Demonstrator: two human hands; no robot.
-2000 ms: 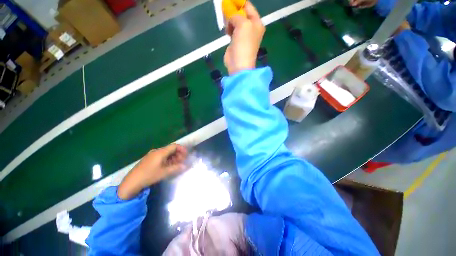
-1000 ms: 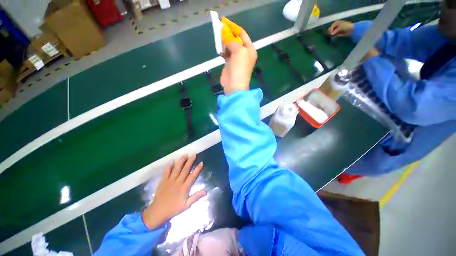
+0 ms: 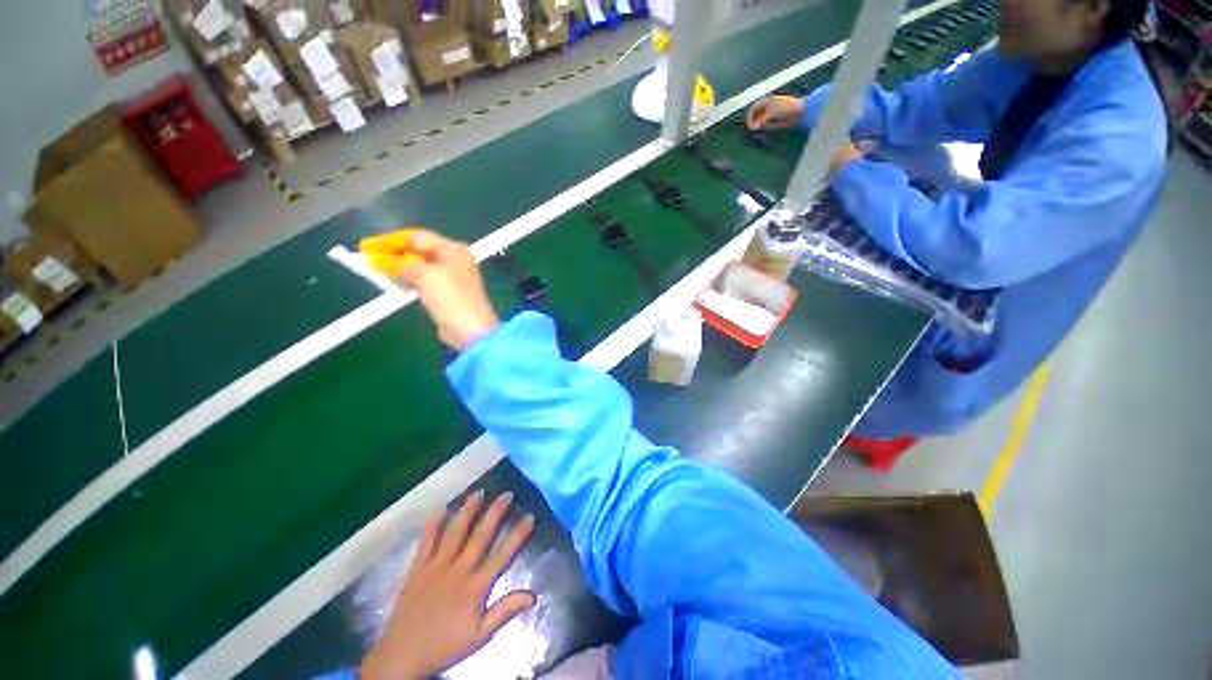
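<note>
My right hand (image 3: 452,292) is closed on a yellow hand tool (image 3: 390,247) with a white flat strip, held above the far rail of the belt. My left hand (image 3: 449,598) lies palm down, fingers spread, on a shiny clear sheet (image 3: 379,598) on the bench by the near rail. Several smartwatches lie in a spaced row across the green conveyor belt (image 3: 306,438). One watch (image 3: 530,287) is just right of my right hand, partly hidden by my sleeve. Another watch (image 3: 614,233) lies further right.
A white bottle or carton (image 3: 675,345) and a red tray (image 3: 747,304) with white contents stand on the bench. Behind them are a dispenser bottle (image 3: 774,246) and a blister tray (image 3: 891,259). A person in a blue smock reaches over the belt at right. A metal post (image 3: 844,100) rises by the near rail.
My right hand has moved left with the yellow tool. My left hand has gone from half curled to flat on the sheet. The view has shifted, showing more of the other person and shelves.
</note>
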